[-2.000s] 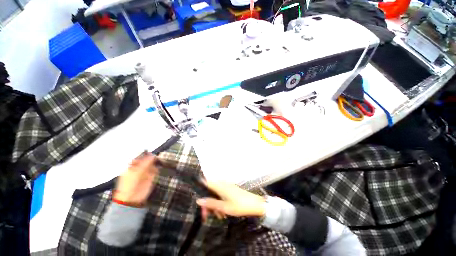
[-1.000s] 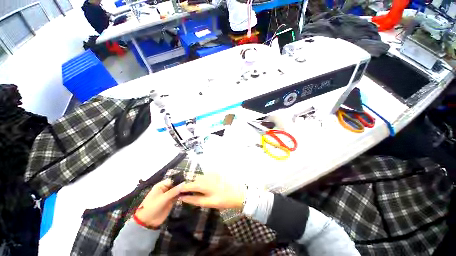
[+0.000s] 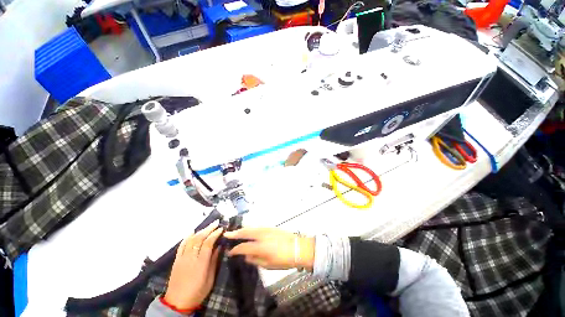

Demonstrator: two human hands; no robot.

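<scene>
A plaid garment piece (image 3: pixel 214 303) with a black strip (image 3: pixel 133 285) along its edge lies under both hands, over the table's front edge. The strip runs up to the presser foot (image 3: pixel 232 199) of the white sewing machine (image 3: pixel 279 102). My left hand (image 3: pixel 195 266) lies on the cloth just in front of the foot, fingers extended. My right hand (image 3: pixel 266 247) comes in from the right, its fingertips at the cloth beside the left fingers. The fingertips' hold on the cloth is partly hidden.
Red and yellow scissors (image 3: pixel 354 184) lie below the machine arm. Orange and dark red scissors (image 3: pixel 455 151) lie at the machine's right end. A plaid piece (image 3: pixel 68 161) lies at the left, and a plaid heap (image 3: pixel 483 247) at lower right. A blue bin (image 3: pixel 71 65) stands behind.
The view has moved closer to the machine. Both hands have moved up nearer the presser foot with the cloth; my left hand has flattened on it.
</scene>
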